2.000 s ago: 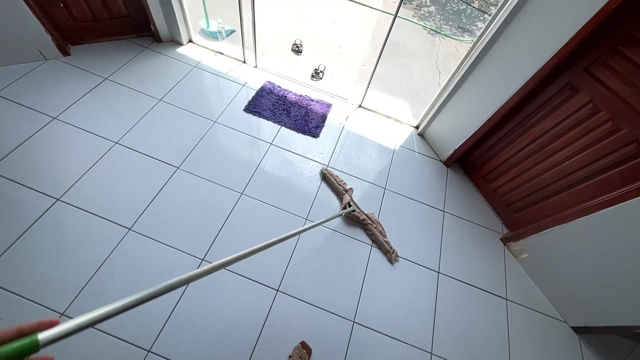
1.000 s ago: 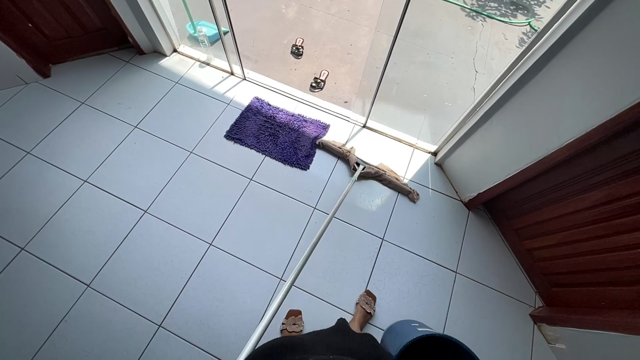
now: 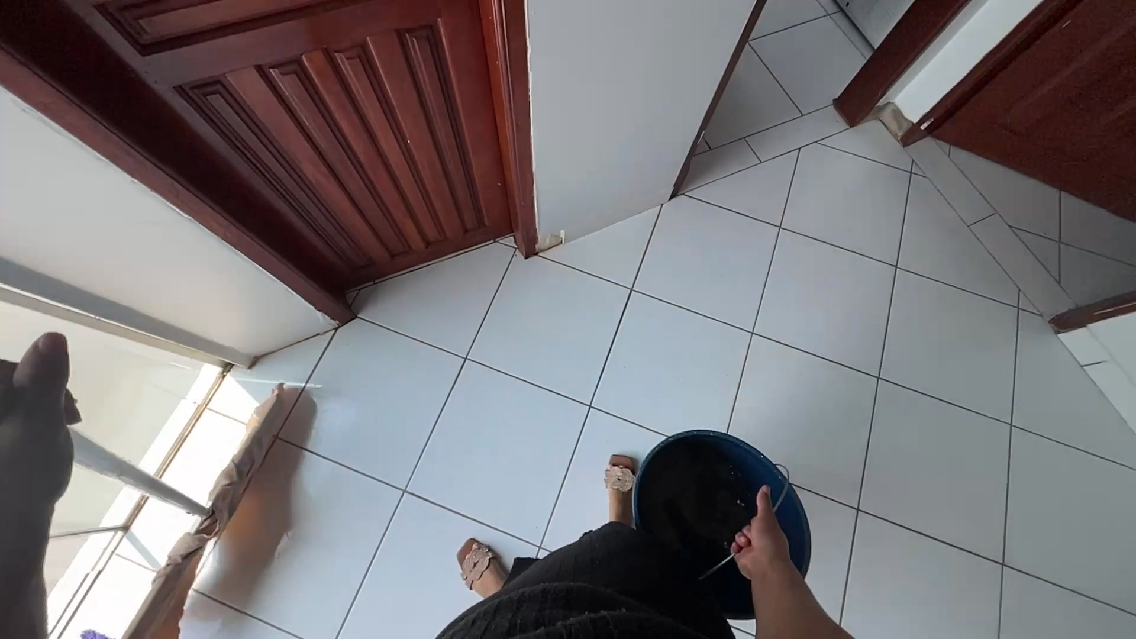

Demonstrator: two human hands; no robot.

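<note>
At the left edge my left hand (image 3: 37, 422) is closed around the pale metal pole (image 3: 133, 475) of a floor squeegee. A brown cloth (image 3: 232, 470) is wrapped over the squeegee's head, which rests on the white tiles beside the glass door's track. Low in the view, right of centre, my right hand (image 3: 761, 540) grips the thin wire handle (image 3: 783, 488) of a blue bucket (image 3: 799, 532). Dark contents show inside the bucket, which is just right of my sandalled feet; whether it touches the floor I cannot tell.
A reddish wooden door (image 3: 355, 151) stands shut at the upper left, next to a white wall (image 3: 621, 106). Another wooden door (image 3: 1047, 98) is at the upper right. A scrap of the purple mat (image 3: 93, 634) shows at the bottom left. White floor tiles (image 3: 683, 355) stretch across the middle.
The view has swung far to the right, toward the wooden doors. My right hand is now in view on the bucket's handle; one second ago only part of the bucket showed, with no hand.
</note>
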